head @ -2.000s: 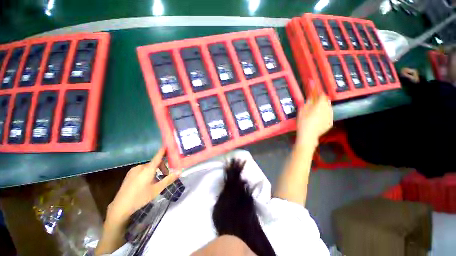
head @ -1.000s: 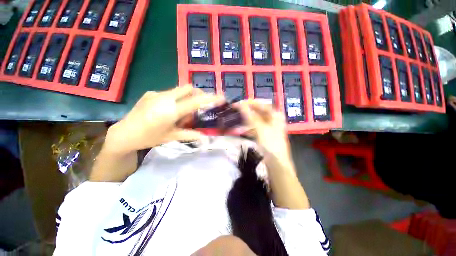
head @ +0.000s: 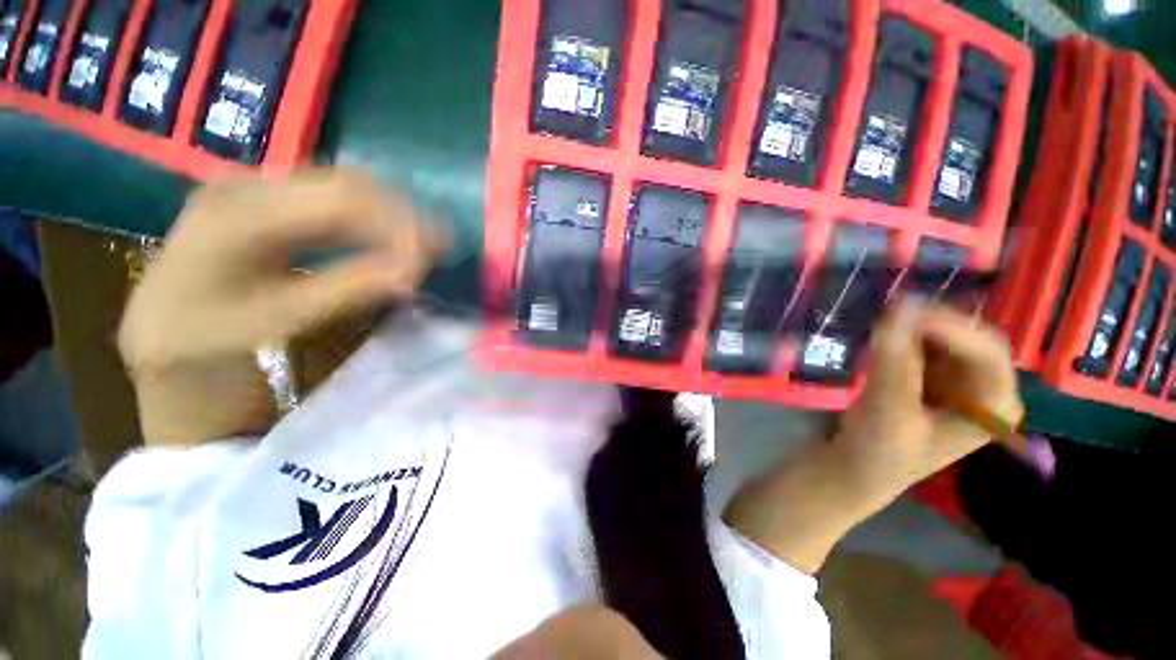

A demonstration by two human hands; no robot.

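Observation:
The red-orange foam tray lies in front of me with black handsets in two rows. A clear, blurred sticker sheet with thin pale lines lies over part of the lower row; dark squares are hard to make out. My right hand is at the tray's lower right edge, closed around tweezers with an orange grip and pink end; their tips are hidden. My left hand is blurred, left of the tray, fingers bent; whether it holds anything cannot be told.
Another phone tray is at the upper left and stacked trays stand at the right, all on the dark green bench. A person's dark sleeve is at the lower right. Crumpled shiny film shows below the bench edge.
My hands have moved apart from over the lower left handsets. The clear sheet now shows across the lower row, and the tweezers are visible in my right hand. The view is closer to the tray.

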